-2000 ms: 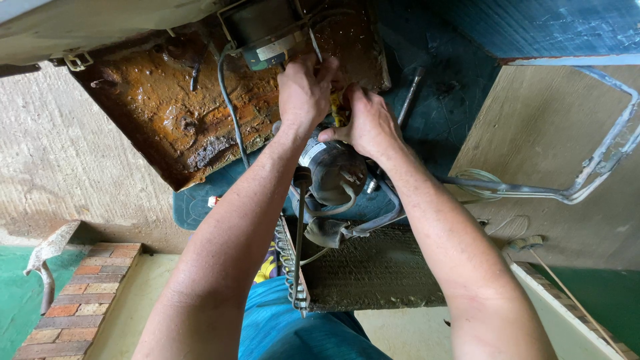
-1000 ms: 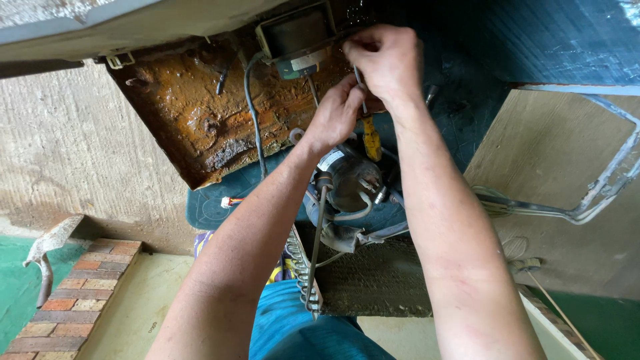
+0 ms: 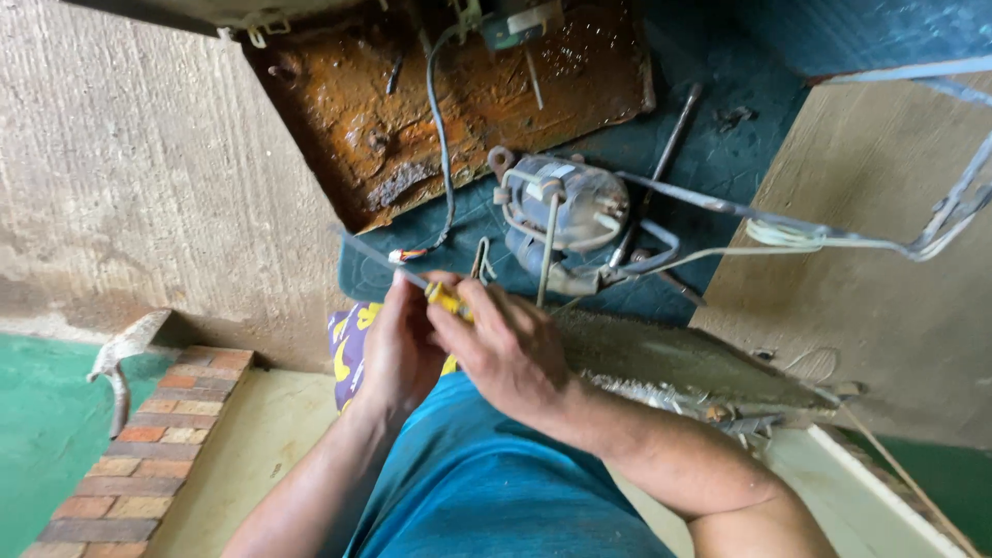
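Note:
My right hand (image 3: 504, 337) is closed around the yellow handle of a screwdriver (image 3: 448, 298), held low in front of my body. The shaft points up and to the left, and the fingertips of my left hand (image 3: 403, 333) touch it; whether they grip it cannot be told. Just above them a wiring connector (image 3: 399, 256) hangs at the end of a grey cable (image 3: 440, 132). Beyond my hands lies a black compressor (image 3: 570, 201) with copper-type pipes, beside a rusty metal base pan (image 3: 465, 101) with a motor (image 3: 523, 23) over its upper edge.
A long metal tool (image 3: 674, 139) lies on the dark blue-green surface (image 3: 744, 170) right of the compressor. Pipes (image 3: 775, 221) run off to the right. A finned coil (image 3: 659, 360) sits close to my right forearm. Brick edging (image 3: 147, 442) is at the lower left.
Both hands have come down from the motor and pan area toward my body. The yellow-handled screwdriver, near the compressor one second ago, is now in my right hand. The view has shifted.

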